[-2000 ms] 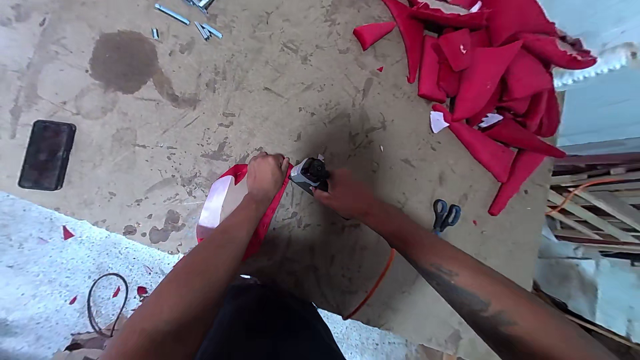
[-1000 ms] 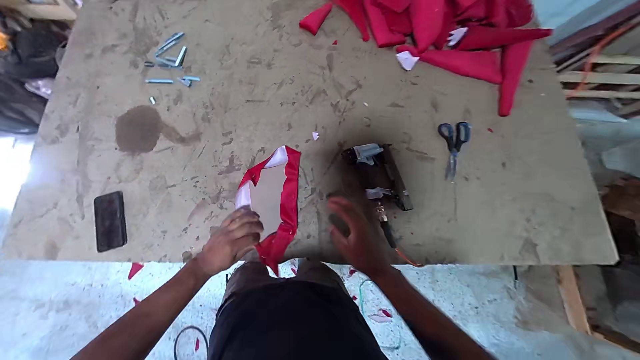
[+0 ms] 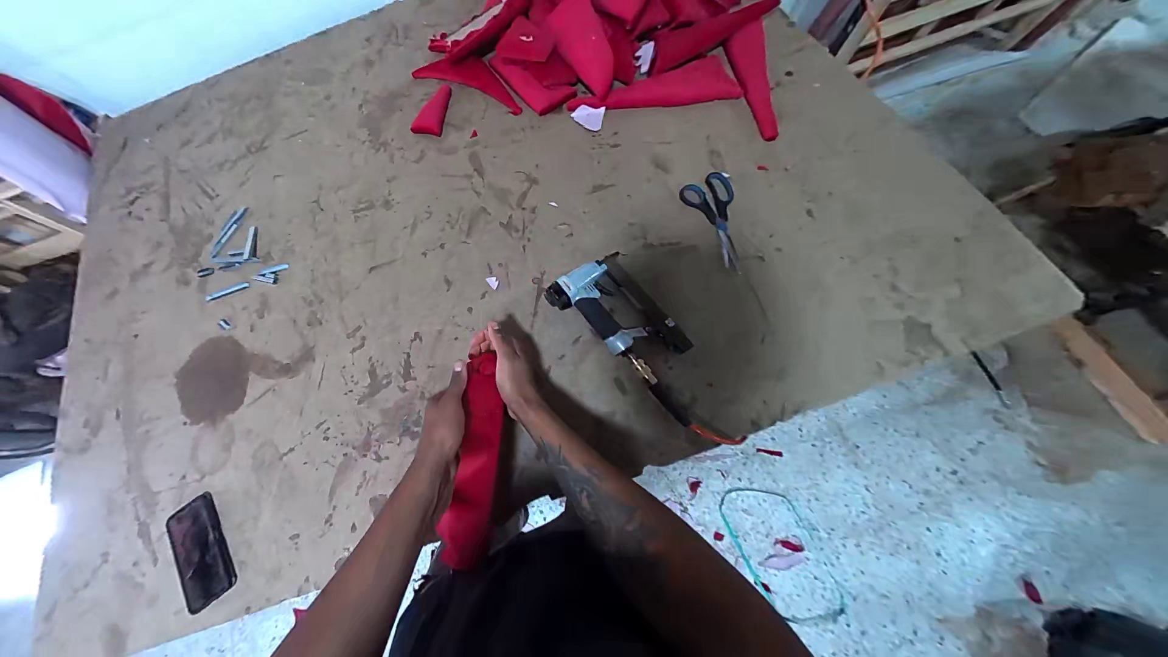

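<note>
Between my hands stands a red fabric-covered piece (image 3: 476, 465), turned on its edge, with its near end close to my body. My left hand (image 3: 445, 412) grips its left side near the far end. My right hand (image 3: 511, 370) holds the right side of that same end, fingertips curled over it. To the right of my hands a pneumatic staple gun (image 3: 598, 306) lies on the table, its hose running toward the near edge. Dark-handled scissors (image 3: 719, 214) lie farther right and back.
A heap of red fabric-covered pieces (image 3: 584, 55) lies at the table's far side. Strips of staples (image 3: 239, 255) are at the left, beside a dark stain. A phone (image 3: 202, 552) lies near the left front. The brown table (image 3: 876, 274) ends at the right; scraps litter the floor.
The staple gun was in my right hand two seconds ago and now lies on the table. The red piece, flat a second ago, is now on edge with both hands on it.
</note>
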